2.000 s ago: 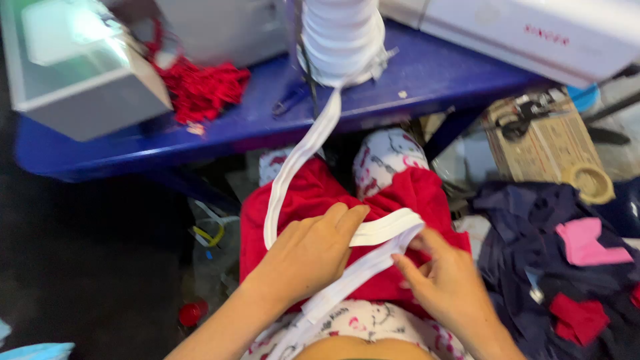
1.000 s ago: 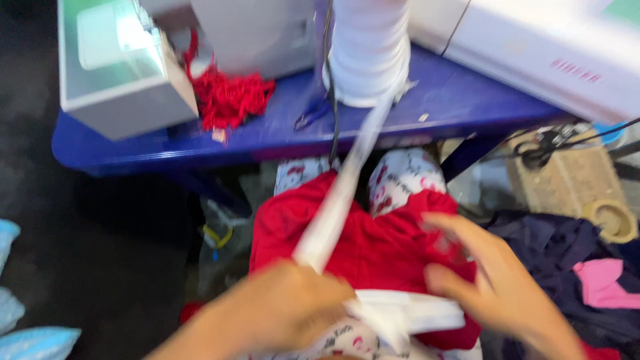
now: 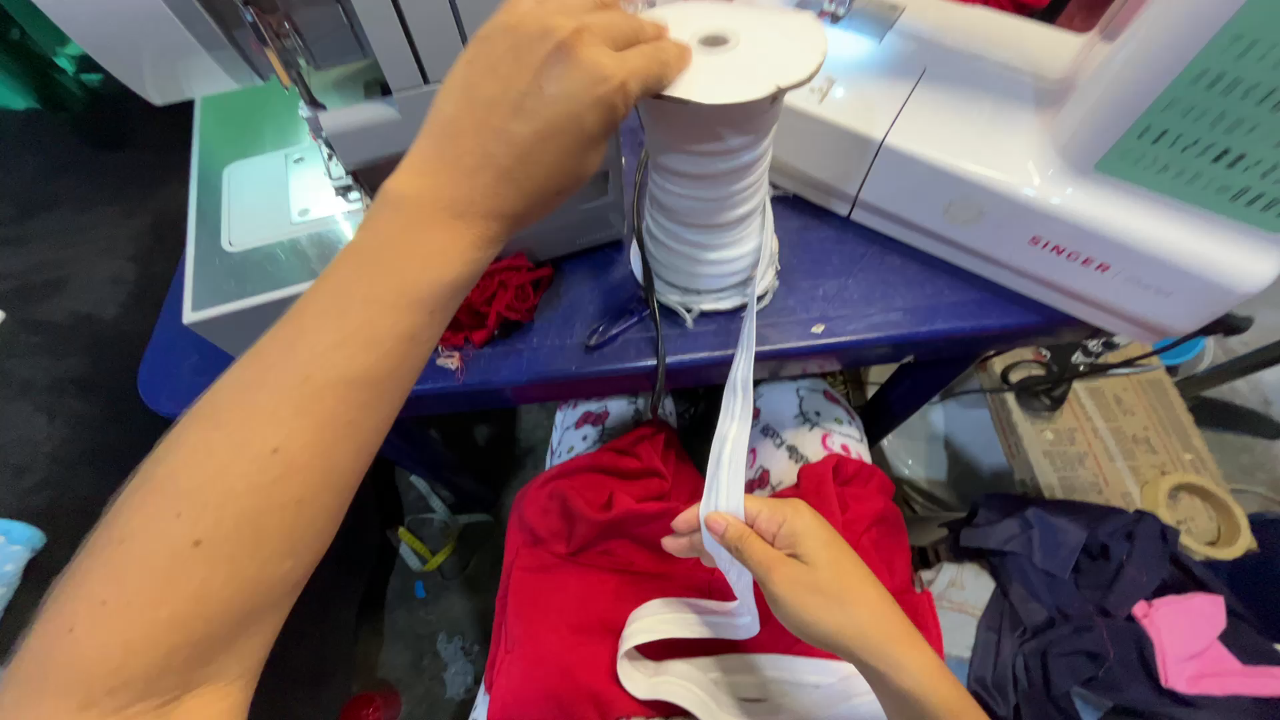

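Note:
My left hand (image 3: 545,105) reaches up to the spool of white elastic (image 3: 708,200), its fingers at the left edge of the round top disc; how firmly they hold it is hidden. From the spool's base a white elastic band (image 3: 733,420) runs down to my right hand (image 3: 770,550), which pinches it between thumb and fingers. Below that hand the band folds loosely over red fabric (image 3: 580,560) on my lap. The spool stands upright on a blue table (image 3: 840,290).
A white Singer sewing machine (image 3: 1000,200) is at the right, another machine (image 3: 270,230) at the left. Red scraps (image 3: 500,300) and a black cord (image 3: 645,270) lie near the spool. Dark cloth (image 3: 1060,600), a tape roll (image 3: 1197,515) and scissors (image 3: 1040,385) are at the lower right.
My left hand has moved from the band over my lap up to the spool's top. My right hand now pinches the band below the spool. The view has shifted.

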